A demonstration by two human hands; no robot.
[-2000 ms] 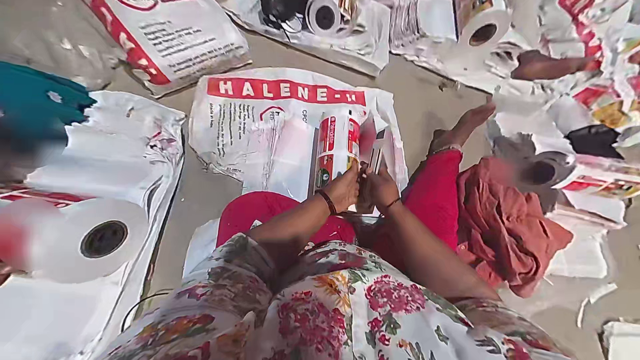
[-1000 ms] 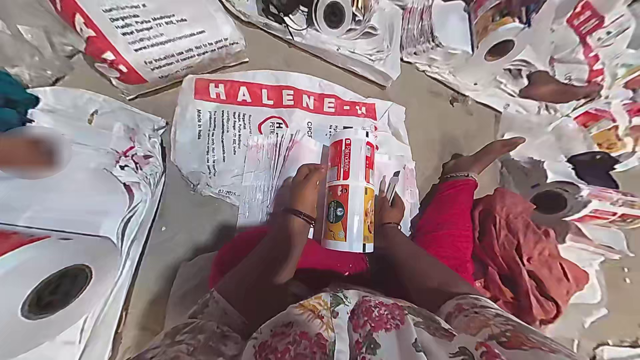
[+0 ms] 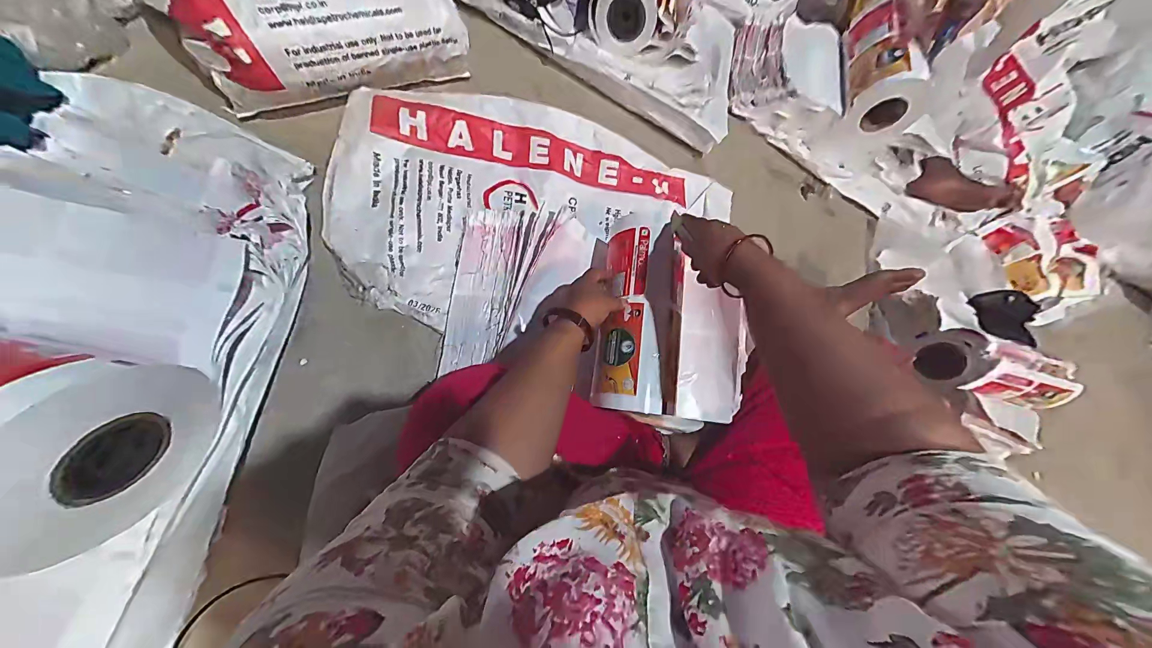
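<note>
A roll of printed packaging film point(image 3: 621, 351) lies upright across my lap, its red and yellow printed face up. My left hand point(image 3: 589, 301) rests on its left side, fingers over the printed film. My right hand point(image 3: 706, 247) is at the top of a white film sheet point(image 3: 711, 360) to the right of the roll, with a small thin object between the fingers; what it is cannot be told. A stack of flat film pieces point(image 3: 486, 279) lies left of the roll on a white woven sack point(image 3: 387, 198) with a red band.
At the left a large white film roll point(image 3: 193, 450) lies on a sheet. Another printed sack point(image 3: 333, 45) is at the upper left. More film rolls point(image 3: 900, 99) and sheets lie at the upper right, near another person's foot or hand point(image 3: 958, 184). A roll point(image 3: 945, 360) sits at the right.
My right hand has moved up from beside the roll to the top of the white sheet. The sheet now lies spread right of the roll. The view has shifted.
</note>
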